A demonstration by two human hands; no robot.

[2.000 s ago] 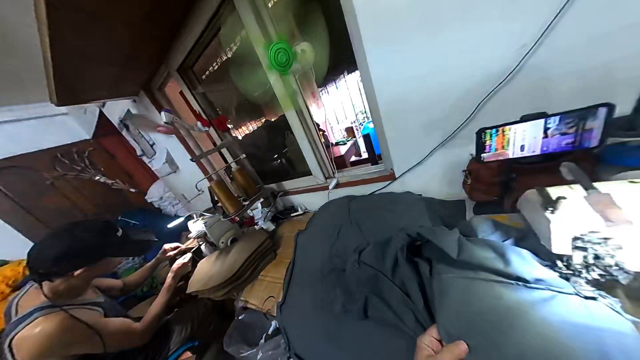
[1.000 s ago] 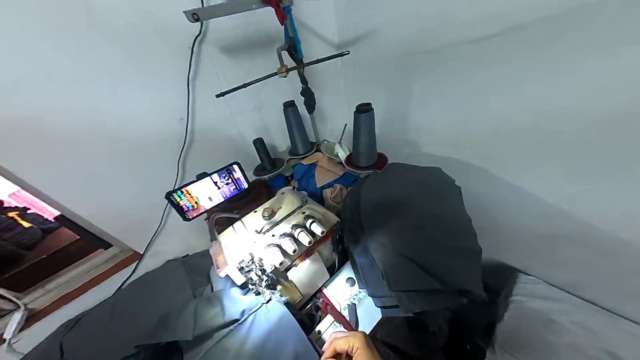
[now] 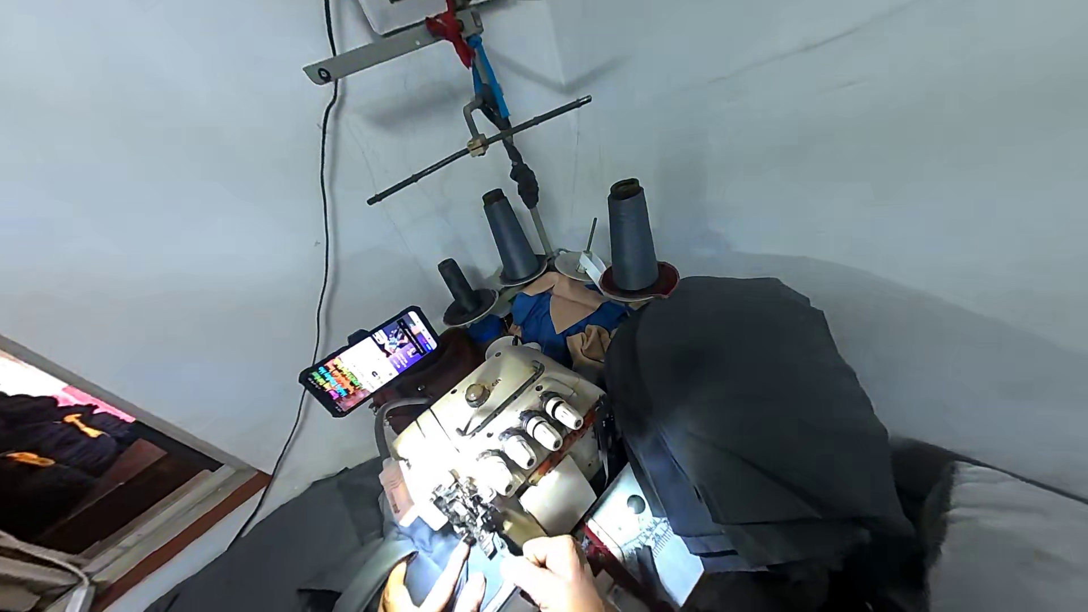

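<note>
An overlock sewing machine [image 3: 501,416] with several white tension dials stands at the lower centre, its lit presser foot area [image 3: 469,510] facing me. My left hand [image 3: 433,586] lies with fingers spread on grey-blue fabric [image 3: 425,544], fingertips close to the presser foot. Just right of it, my right hand [image 3: 552,574] has its fingers closed at the fabric's edge beside the foot; what lies between them is too hidden to tell. Dark grey cloth [image 3: 289,535] spreads to the left of the machine.
A stack of dark cut fabric [image 3: 748,408] rises at the machine's right. Behind stand thread cones [image 3: 631,238] under a thread stand rod [image 3: 480,146]. A lit phone [image 3: 370,361] is mounted at the left, by a hanging cable [image 3: 323,212]. A grey cushion-like thing [image 3: 1007,540] lies far right.
The view has swung right from the window and another person at a sewing machine. My left hand has come into view at the presser foot, and my right hand now rests beside it.
</note>
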